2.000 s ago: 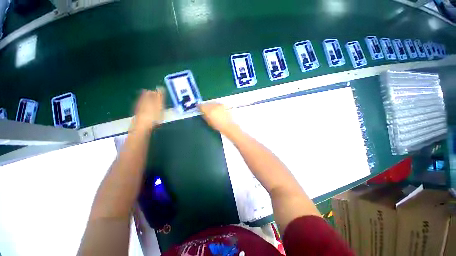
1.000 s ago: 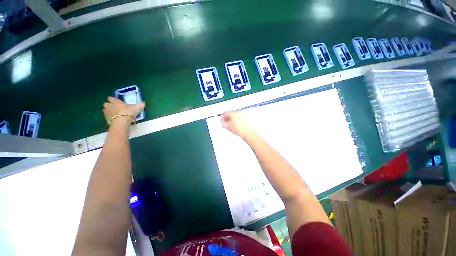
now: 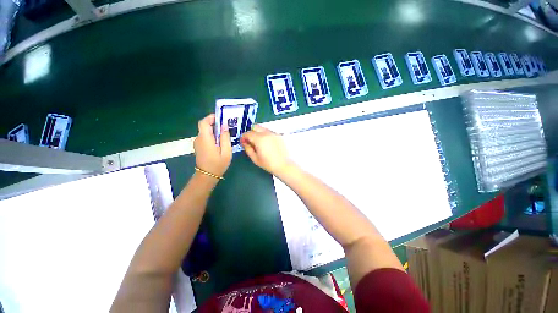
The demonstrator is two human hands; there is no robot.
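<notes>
My left hand (image 3: pixel 213 145) holds a pale blue-white device housing (image 3: pixel 236 116) with dark inner parts, by its left side, above the near edge of the belt and the rail. My right hand (image 3: pixel 263 148) is at the housing's lower right corner with its fingers pinched together. Whether a small part is between those fingertips cannot be told. A wide white component tray (image 3: pixel 367 177) lies on the bench below and right of my right hand, with faint small marks at its lower left.
Other housings (image 3: pixel 316 86) stand in a row on the green belt (image 3: pixel 153 79). A pale rail (image 3: pixel 391 101) edges it. Clear stacked trays (image 3: pixel 505 140) lie at right, white sheets (image 3: pixel 73 244) at left. A dark blue object (image 3: pixel 199 254) is partly behind my left forearm. Cartons (image 3: pixel 453 275) stand lower right.
My left hand has moved right from the belt and now holds a housing up. My right hand has moved from the tray's upper left corner to the housing.
</notes>
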